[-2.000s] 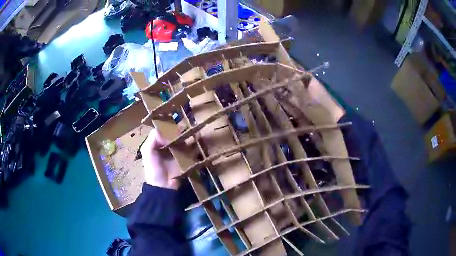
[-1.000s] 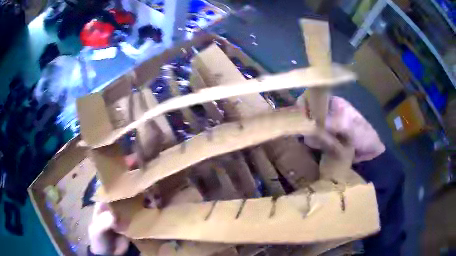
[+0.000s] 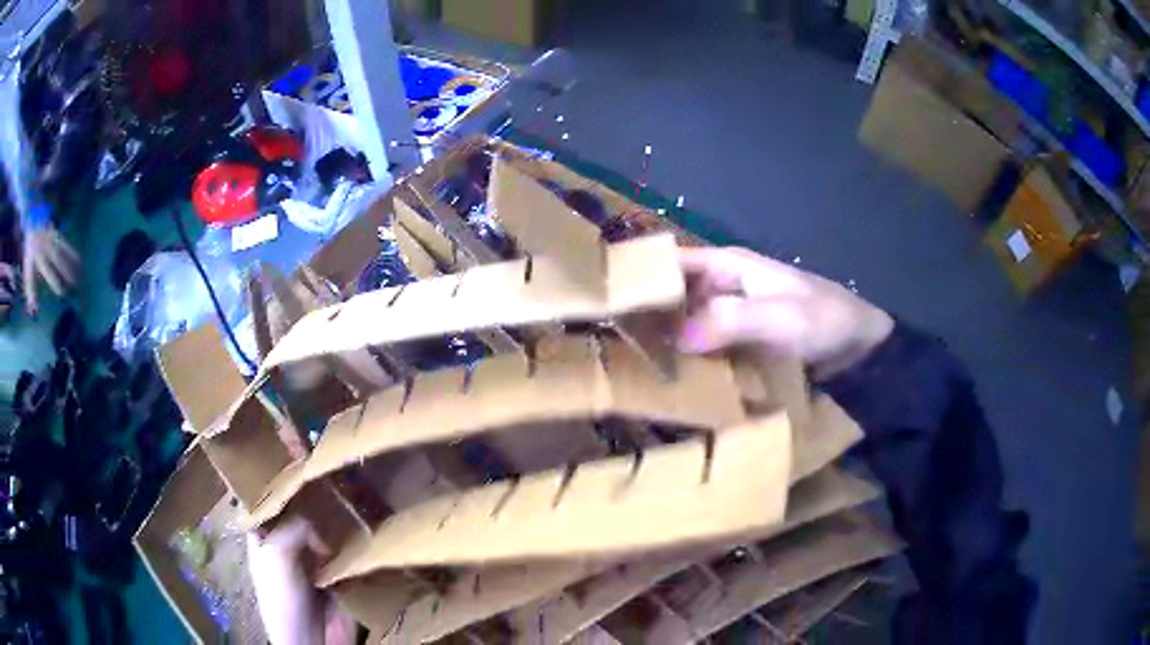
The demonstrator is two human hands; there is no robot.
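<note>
A brown cardboard carton divider (image 3: pixel 555 481), with slotted strips tilted and partly collapsed, is held in front of me. My right hand (image 3: pixel 769 309) grips its upper right corner with the thumb and fingers. My left hand (image 3: pixel 293 582) holds its lower left side and is partly hidden by the cardboard and cut off by the lower edge. Behind and below the divider is the driver carton (image 3: pixel 366 246), with dark shiny drivers seen through the gaps.
The glue gun tray (image 3: pixel 170 536) is at lower left. Black plastic housings (image 3: pixel 76 441) lie on the green table at left. Beyond are a clear plastic bag (image 3: pixel 158 300) and red objects (image 3: pixel 227 192). Another person's hand (image 3: pixel 51 258) is at far left. Cardboard boxes (image 3: pixel 940 126) stand at right.
The divider has folded from an open grid into leaning strips and moved lower left. My right hand now shows at its upper corner. Another person's hand has come into view at left.
</note>
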